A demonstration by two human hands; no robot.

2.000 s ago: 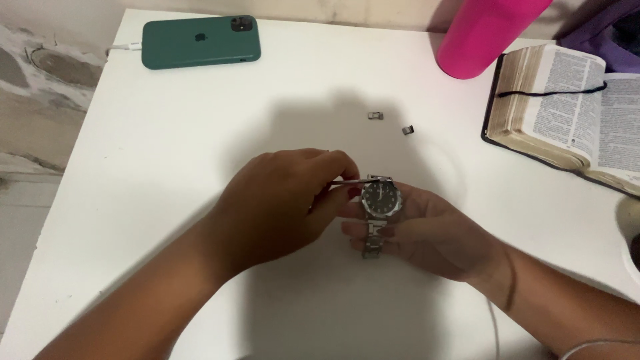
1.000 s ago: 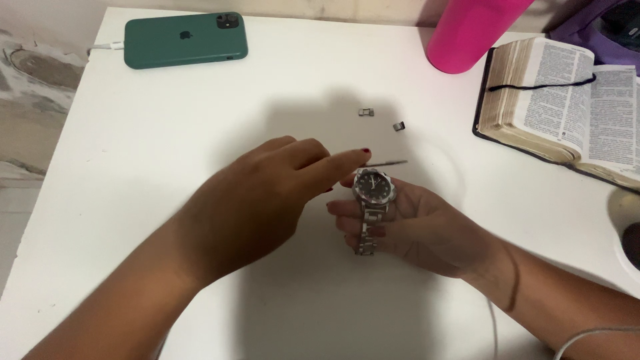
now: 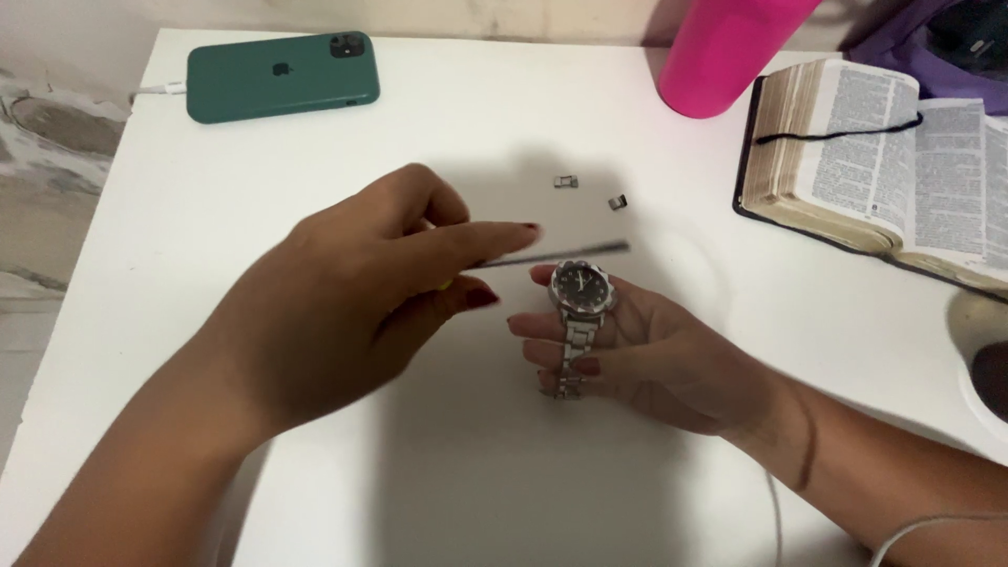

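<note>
My left hand holds a thin metal tool between thumb and fingers; its flat, blurred tip points right, just above the watch, and a bit of yellow shows at the fingers. In my right hand lies a wristwatch with a black dial and a silver metal band, the thumb pressing on the band. Beyond the hands, two small metal pieces like watch band links, one on the left and one on the right, lie apart on the white table.
A phone in a green case with a white cable plugged in lies at the back left. A pink bottle stands at the back, beside an open book with a black ribbon. A cup is partly in view at the right edge.
Two seconds ago the tool was at the upper end of the watch; it is now held apart from it. My left hand has drawn back from the watch.
</note>
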